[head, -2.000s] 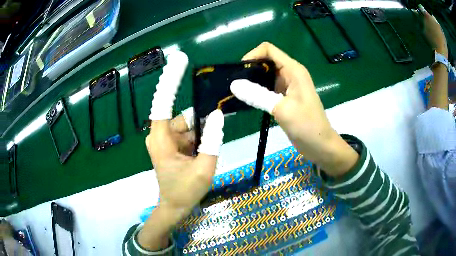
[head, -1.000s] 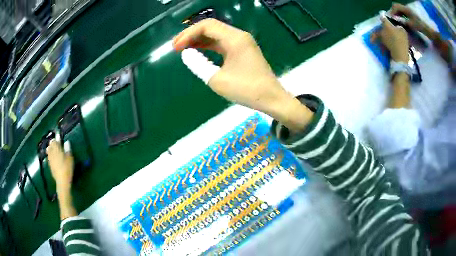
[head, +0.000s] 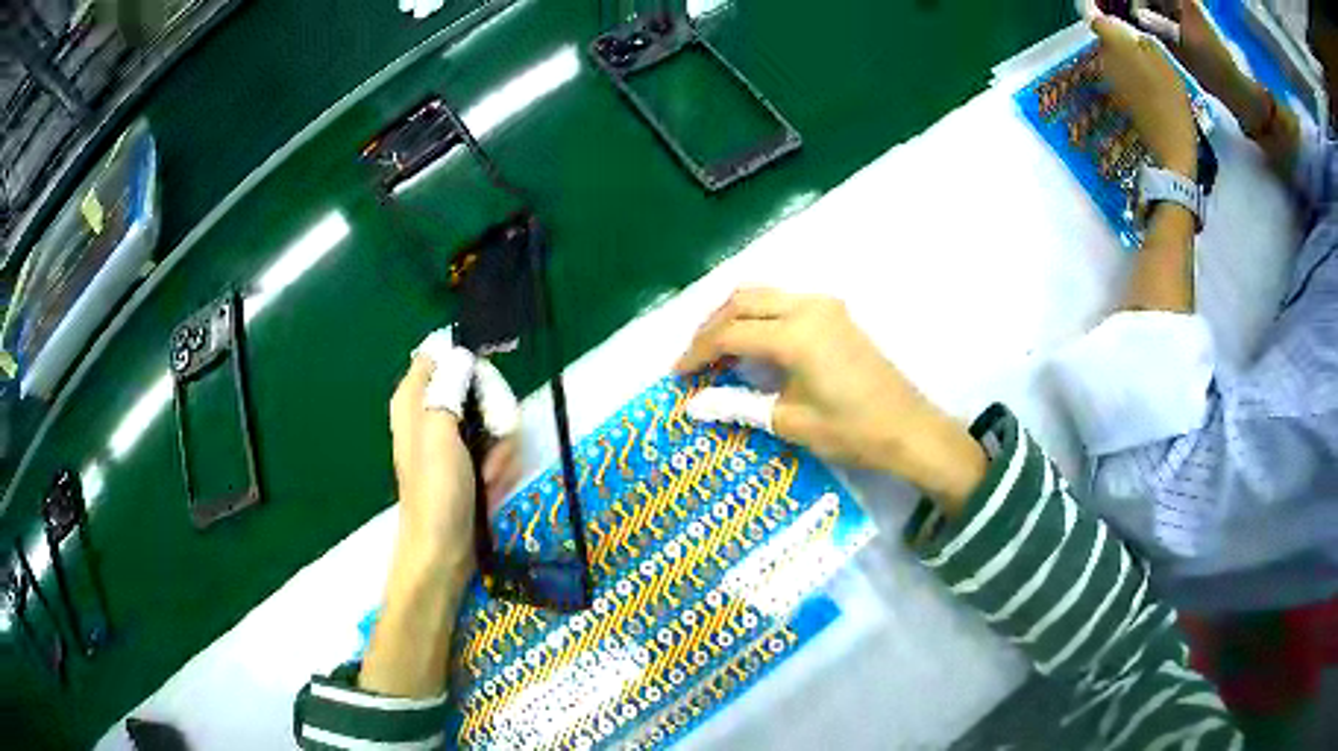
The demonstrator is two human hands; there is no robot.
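Observation:
My left hand (head: 448,470), with white finger cots, holds a black phone middle frame (head: 499,294) upright by its left side. The frame's camera end with small gold patches points up, and its lower end overlaps the blue carrier sheet. My right hand (head: 822,374) is low over the upper right part of the blue carrier sheet (head: 690,514), its white-cotted thumb and fingertips at the rows of orange flex strips. Whether a flex is between those fingertips cannot be told.
The green conveyor belt (head: 330,396) carries several middle frames, one at the top centre (head: 704,103) and one at the left (head: 217,411). A clear-covered stack (head: 88,264) lies at the far left. Another person's hands (head: 1152,110) work over a blue sheet at the upper right.
My left hand has come back from the belt at the left and now holds a middle frame. My right hand has moved down from above the belt to the carrier sheet.

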